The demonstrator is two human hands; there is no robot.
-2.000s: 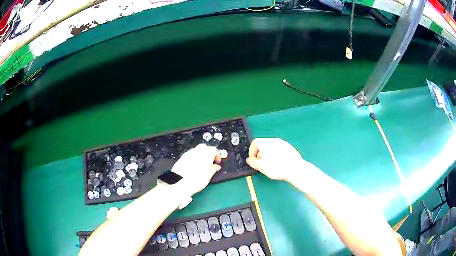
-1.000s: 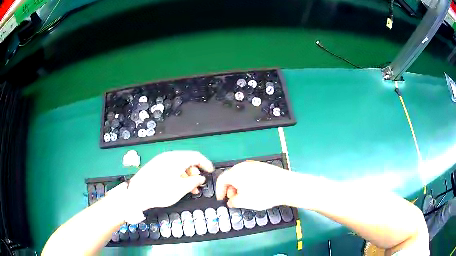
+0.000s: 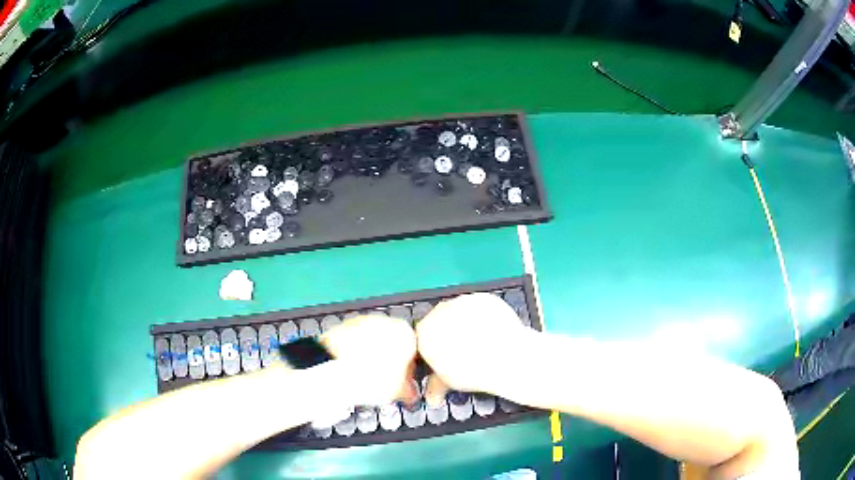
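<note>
The slotted parts tray (image 3: 356,322) lies nearest me with two rows of grey, rounded-end oblong parts (image 3: 230,351), some with blue marks. My left hand (image 3: 375,356) and my right hand (image 3: 469,342) meet side by side over the middle of this tray. Their fingertips point down at the near row and hide part of both rows. Whether either hand holds a part cannot be made out. The loose-parts tray (image 3: 375,242) lies beyond, with dark and whitish small round discs (image 3: 476,175) scattered at both ends.
A small white scrap (image 3: 237,285) lies on the green mat between the trays, at left. Yellow marking tape (image 3: 557,436) runs by the near tray's right end. A metal post (image 3: 783,70) and a loose cable (image 3: 637,92) are at the upper right. Stacked trays (image 3: 21,281) stand at the left edge.
My hands have moved from the loose-parts tray to the slotted tray, then from its far row toward its near row, closer together. The view has shifted, showing the near tray more fully.
</note>
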